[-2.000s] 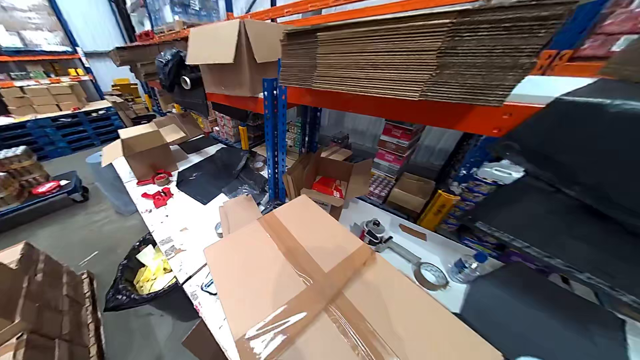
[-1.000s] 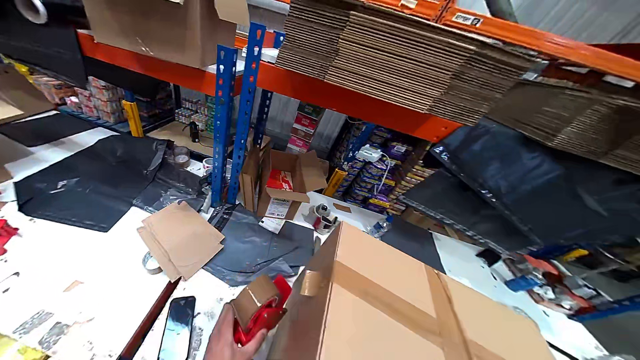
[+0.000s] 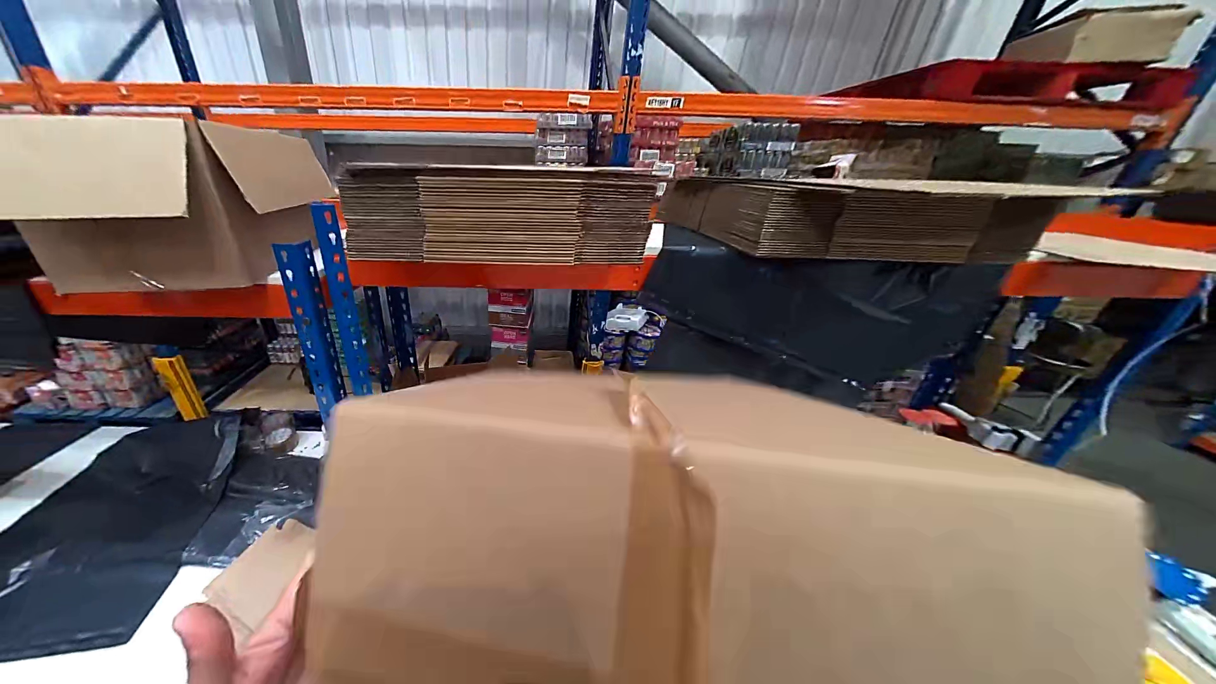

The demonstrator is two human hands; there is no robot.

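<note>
A large cardboard box [image 3: 494,532], closed with brown packing tape [image 3: 665,560], fills the lower middle of the view, close to the camera. My left hand [image 3: 249,636] is against the box's left side at the bottom, thumb up, its fingers mostly hidden behind the box. My right hand is not in view. Just beyond my left hand lies a flat piece of brown cardboard [image 3: 261,570] on the white table.
Black plastic sheeting [image 3: 95,532] and tape rolls [image 3: 277,437] lie on the table at left. Ahead, an orange rack beam [image 3: 494,275] bears stacked flat cartons [image 3: 499,218], with an open cardboard box [image 3: 161,237] to their left. A blue upright [image 3: 309,323] rises behind the table.
The taped box now stands higher and nearer the camera. A second ago my left hand held a red tape dispenser beside it; now the hand is at the box's side. The view has tilted up.
</note>
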